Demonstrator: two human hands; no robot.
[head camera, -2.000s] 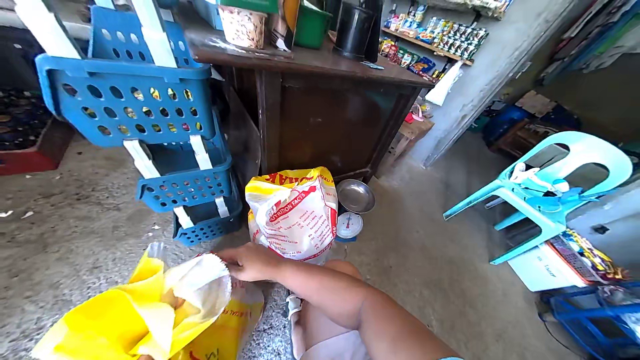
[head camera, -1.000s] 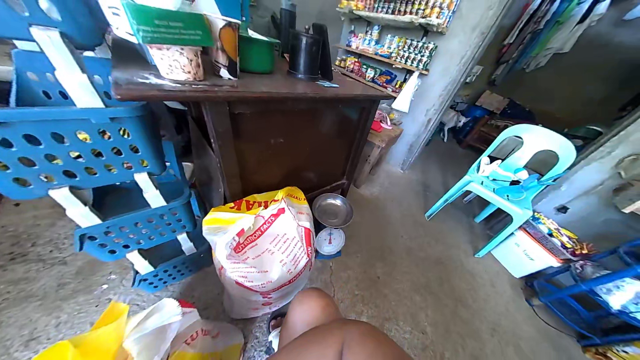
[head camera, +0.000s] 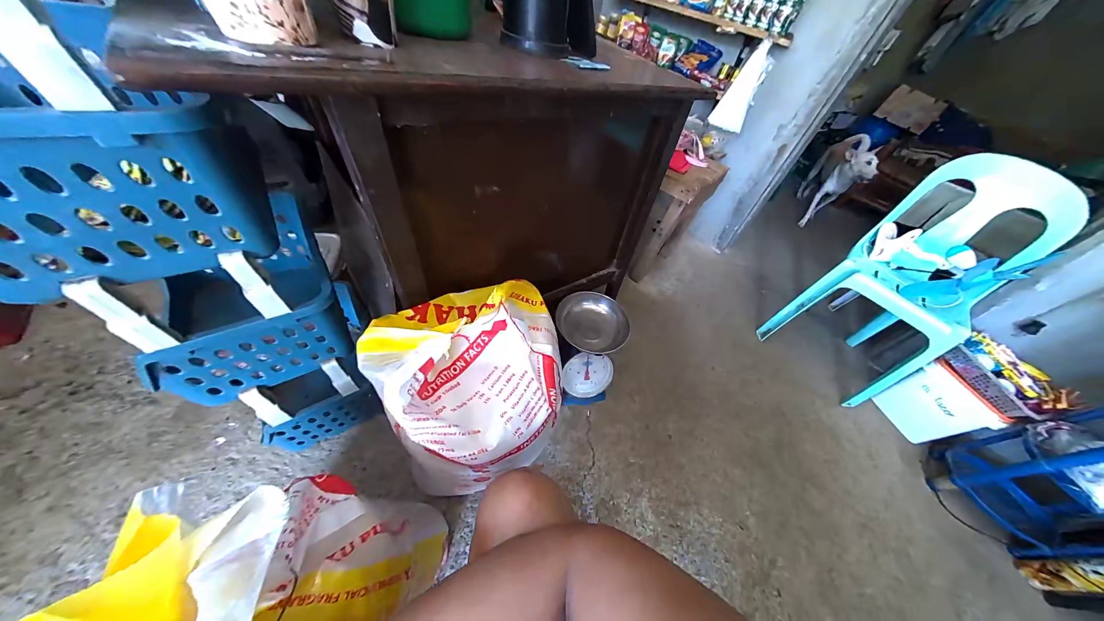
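Neither of my hands shows in the head view; my bare knees are at the bottom centre. Just beyond them a white and yellow printed sack (head camera: 474, 397) stands upright on the concrete floor. Touching or close to its right side is a dial scale (head camera: 587, 376) with a round metal pan (head camera: 592, 323). A second yellow and white plastic sack (head camera: 345, 561) is at the lower left, its crumpled upper part spread toward the left edge. What it holds is hidden.
Blue stacked plastic baskets (head camera: 129, 207) rise at the left. A dark wooden counter (head camera: 517, 190) is behind the sack. At the right are a light-blue plastic chair (head camera: 940, 285), a white box (head camera: 940, 401) and a blue rack (head camera: 1009, 483). A dog (head camera: 841, 177) stands farther back.
A hand, which was at the opening of the lower-left sack two seconds ago, has gone out of view. The dog now shows more fully by the doorway.
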